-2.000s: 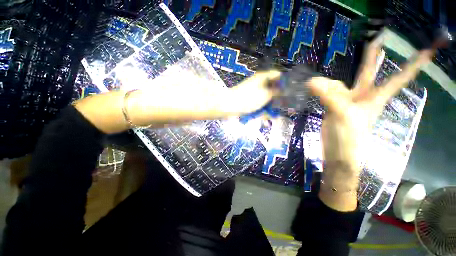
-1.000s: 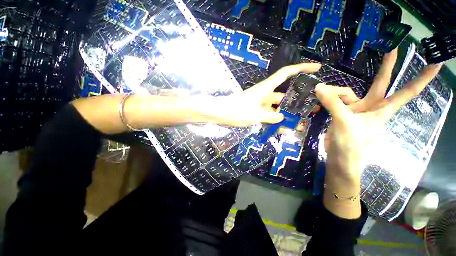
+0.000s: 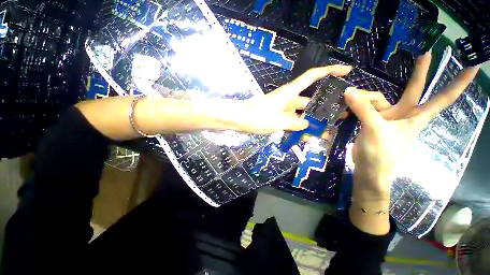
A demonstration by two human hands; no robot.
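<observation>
My left hand [image 3: 290, 110] holds a blue circuit board [image 3: 307, 133] by its stepped end, over the black tray. A dark near-square adhesive piece [image 3: 327, 99] with pale marks lies at the board's upper end, between my two hands. My right hand [image 3: 379, 113] pinches the right edge of this piece with thumb and index finger. Its other fingers are spread, and two more dark pieces [image 3: 430, 37] [image 3: 475, 49] stick to the raised fingertips. How far the dark piece is stuck to the board cannot be told.
A glossy die-cut sheet [image 3: 223, 180] lies under my left forearm. A similar white-edged sheet [image 3: 416, 207] lies under my right hand. The black tray [image 3: 306, 45] holds blue boards [image 3: 258, 45]. Dark stacked trays [image 3: 43, 80] stand left. A fan [image 3: 475, 247] is at the lower right edge.
Over the last two seconds the tray and sheets have shifted in view. The dark piece and board have turned and show more sharply. Since one second ago, the hands have moved only slightly.
</observation>
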